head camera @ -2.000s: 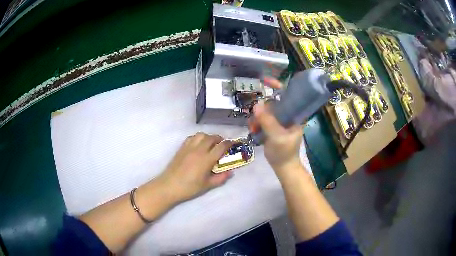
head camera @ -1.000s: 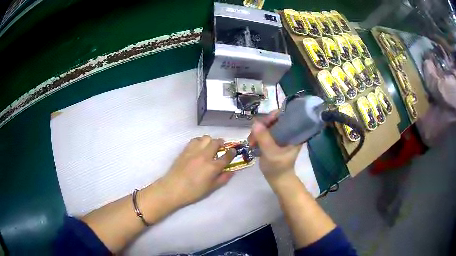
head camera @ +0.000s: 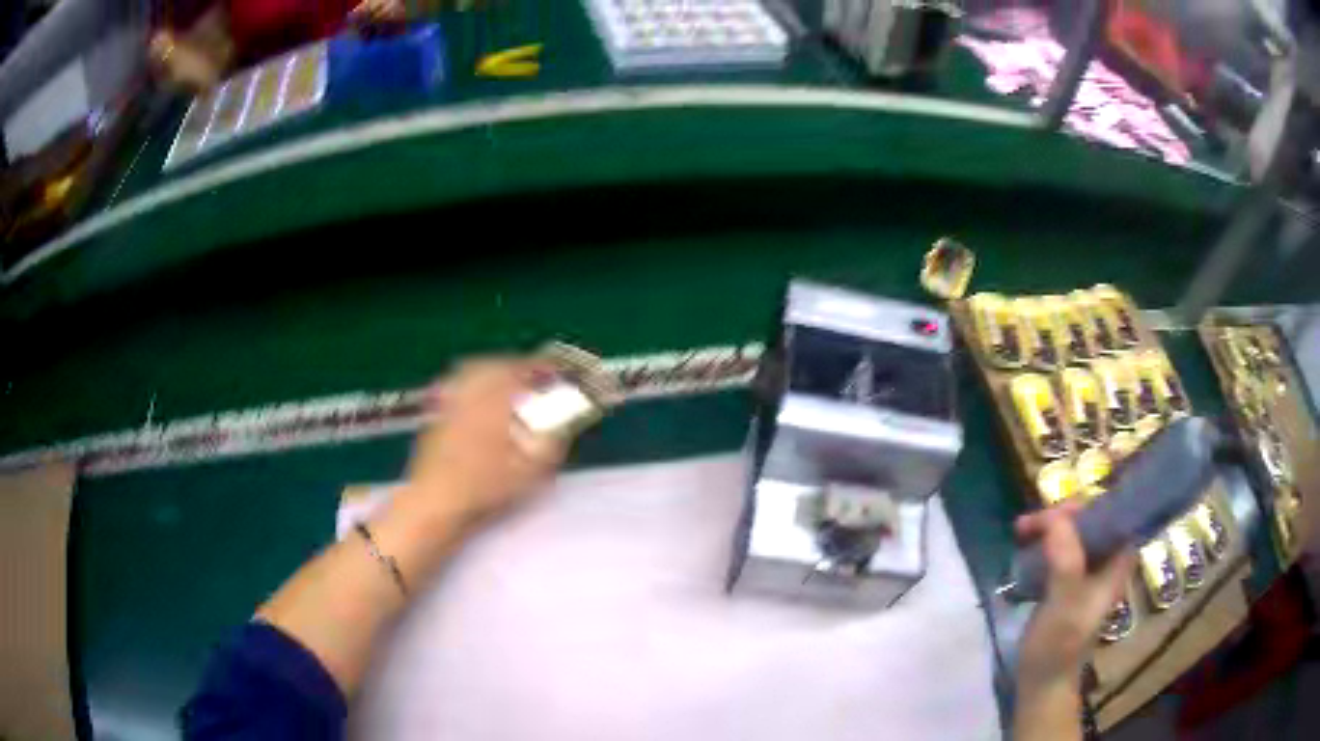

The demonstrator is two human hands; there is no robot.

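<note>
My left hand [head camera: 485,442] is blurred and holds a product half-shell [head camera: 557,405] with a pale rim, over the worn pale rail beyond the mat. My right hand [head camera: 1071,586] is wrapped around the thick grey electric screwdriver [head camera: 1136,495], at the units on the right; its metal tip is not clearly seen. The white work mat [head camera: 652,623] lies below. The silver-and-black screw feeder [head camera: 869,398] stands on the mat's right part.
Units on a cardboard tray [head camera: 1039,413] are right of the feeder. A single unit [head camera: 947,268] lies behind it. The dark green conveyor [head camera: 434,297] runs behind the rail [head camera: 673,369]. Opposite are a white gridded tray [head camera: 688,32], yellow-handled pliers [head camera: 508,61] and a person's hand [head camera: 191,55].
The view has shifted up and left. My left hand has lifted the half-shell off the mat to the rail. My right hand has moved the screwdriver away from it to the right.
</note>
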